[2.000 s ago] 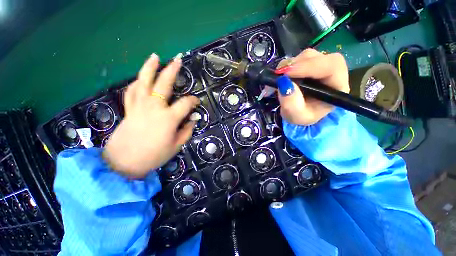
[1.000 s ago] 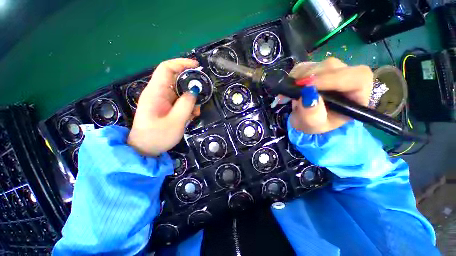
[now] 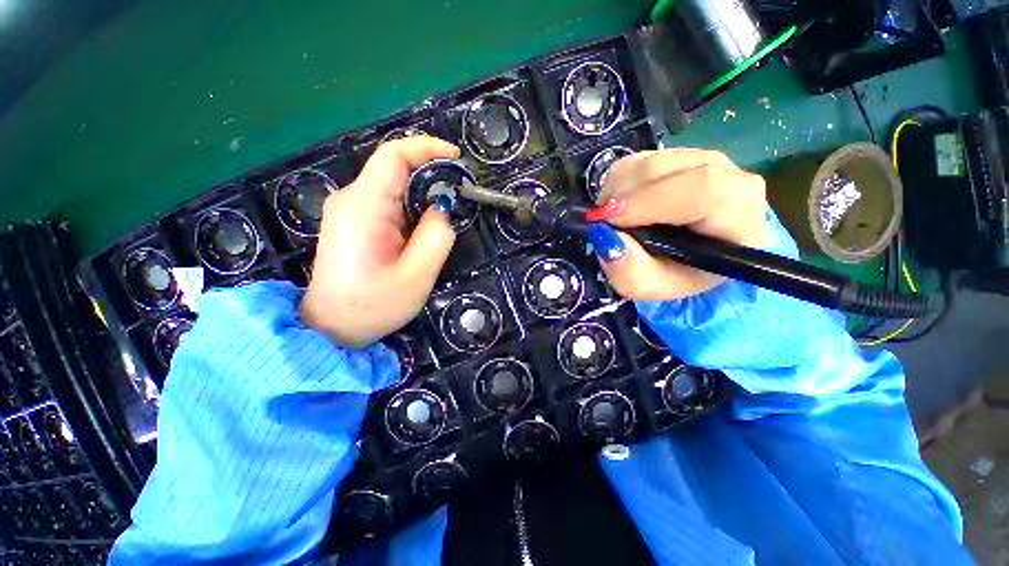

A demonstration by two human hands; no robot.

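My left hand (image 3: 382, 238) pinches a round speaker unit (image 3: 441, 180) between thumb and fingers, above the black blister tray (image 3: 454, 283). My right hand (image 3: 686, 221) holds the soldering iron (image 3: 730, 257) like a pen, its barrel pointing left. The iron's tip is at the right side of the held unit, close to my left thumb; I cannot tell if it touches. The tray holds round units in most visible square pockets. My left hand and sleeve hide part of its left middle, and my right hand covers some right-hand pockets.
A silvery solder spool (image 3: 719, 39) with a green edge stands at the top right. A tan-brown cup (image 3: 855, 205) with silvery bits is right of my right hand. A black box (image 3: 954, 182) and yellow-green wire are at the right edge. Stacked blister trays (image 3: 50, 365) stand far left.
My left hand was empty over the tray, then took hold of a speaker unit and still holds it. The iron's tip has moved down from the upper pockets to the held unit.
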